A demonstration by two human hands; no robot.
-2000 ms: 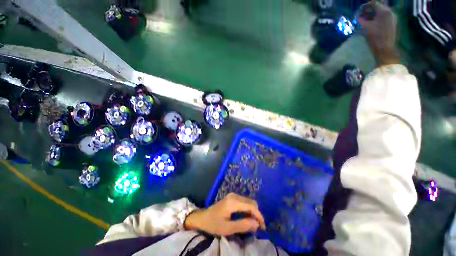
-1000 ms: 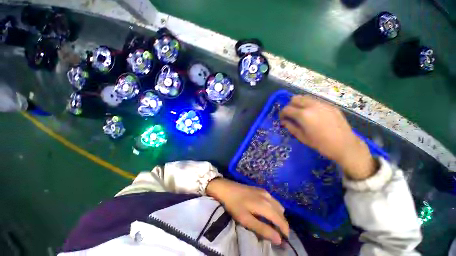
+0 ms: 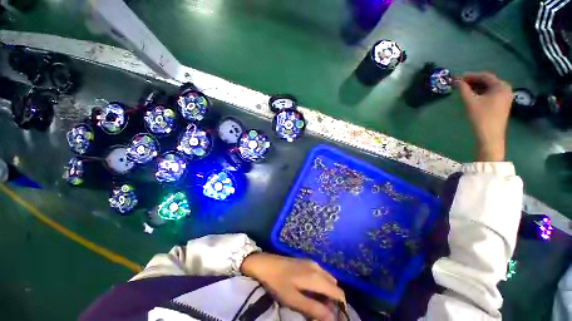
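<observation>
The blue tray lies in front of me with many small silvery rings loose in it, densest on its left side. My right hand reaches over the green belt. Its thumb and fingers are pinched at the right edge of a part-assembled LED unit that stands in a black housing; whether they hold a ring is too small to tell. My left hand rests low by my jacket, below the tray's near edge, fingers curled and partly cut off; I cannot tell if it holds anything.
Several LED units cluster left of the tray, one lit blue, one green. A whitish rail separates bench and belt. Another unit stands on the belt. Black parts lie far left. A striped sleeve shows top right.
My right hand has moved from above the rings in the tray to the LED unit on the belt. My left hand stays low near my jacket. The camera view has shifted.
</observation>
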